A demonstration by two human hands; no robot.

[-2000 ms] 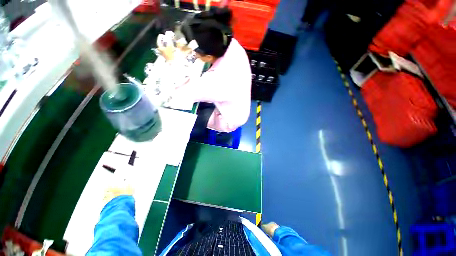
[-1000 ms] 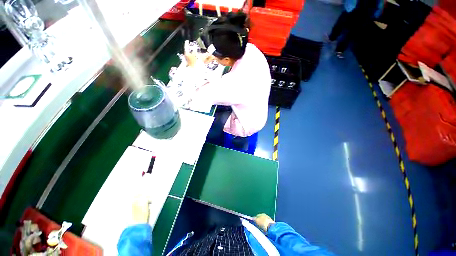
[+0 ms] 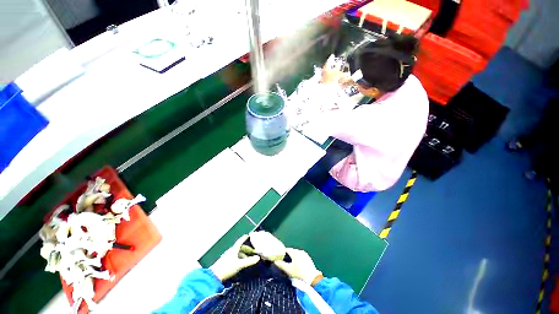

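My left hand [image 3: 234, 260], in a pale cream glove, is low in front of my shirt. My right hand [image 3: 300, 267], also in a cream glove, is just to its right. Between them they hold a small pale rounded thing [image 3: 268, 245], with a darker yellowish bit at its left side. I cannot tell what it is. The fingers partly cover it, and the hands are slightly blurred. A green board [image 3: 325, 236] lies right behind and beside the hands.
White bench sheets [image 3: 208, 199] run along the green belt. At left, an orange-red tray [image 3: 144, 236] holds tangled cream parts [image 3: 86, 236]. A grey-green cylinder [image 3: 268, 126] stands ahead. A person in pink [image 3: 395, 132] sits beyond the board. Black trays [image 3: 438, 144] are on the floor.
The view has turned left, bringing the orange-red tray further in. My left hand has left the white bench and my right hand the board's edge; both are now together around the pale thing.
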